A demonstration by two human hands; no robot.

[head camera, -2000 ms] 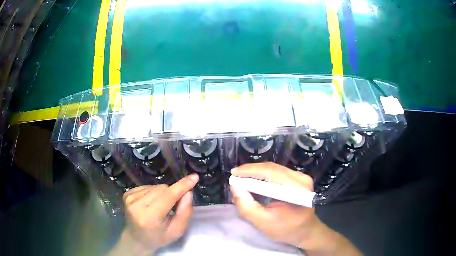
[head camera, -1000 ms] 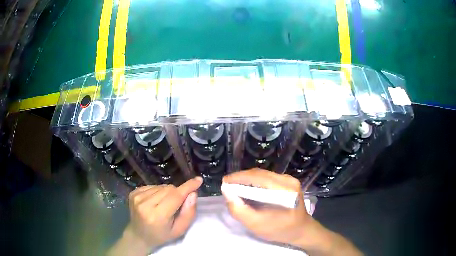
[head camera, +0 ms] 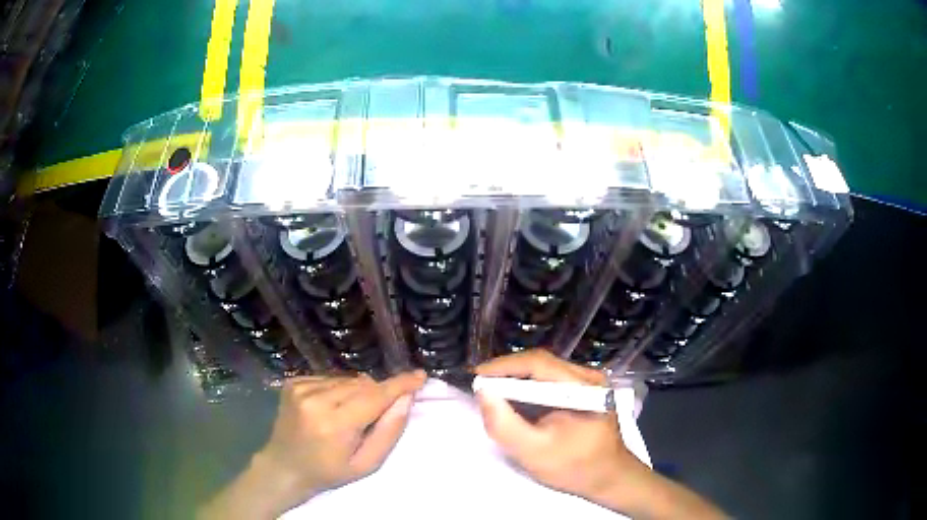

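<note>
A clear blister tray (head camera: 407,142) rests tilted against the bench edge. Black round parts with silvery ring faces (head camera: 431,236) stand in rows in its channels. A dark red dot marks its left end and a small white label (head camera: 825,173) its right end. My right hand (head camera: 554,421) holds a white marker pen (head camera: 544,394) near the tray's lower edge; the pen's tip is hidden by the fingers. My left hand (head camera: 346,421) lies beside it with the index finger at the lower end of a middle channel. Whether it grips the tray edge cannot be told.
The green bench mat (head camera: 488,46) lies beyond the tray, with yellow tape (head camera: 718,51) and blue tape (head camera: 750,61) on it. A brown box-like surface (head camera: 63,269) shows at the left below the bench. White cloth (head camera: 457,467) lies below my hands.
The tray has shifted upward in view, showing more of the part rows. Both hands are now at the lower ends of the middle channels, the right still holding the pen.
</note>
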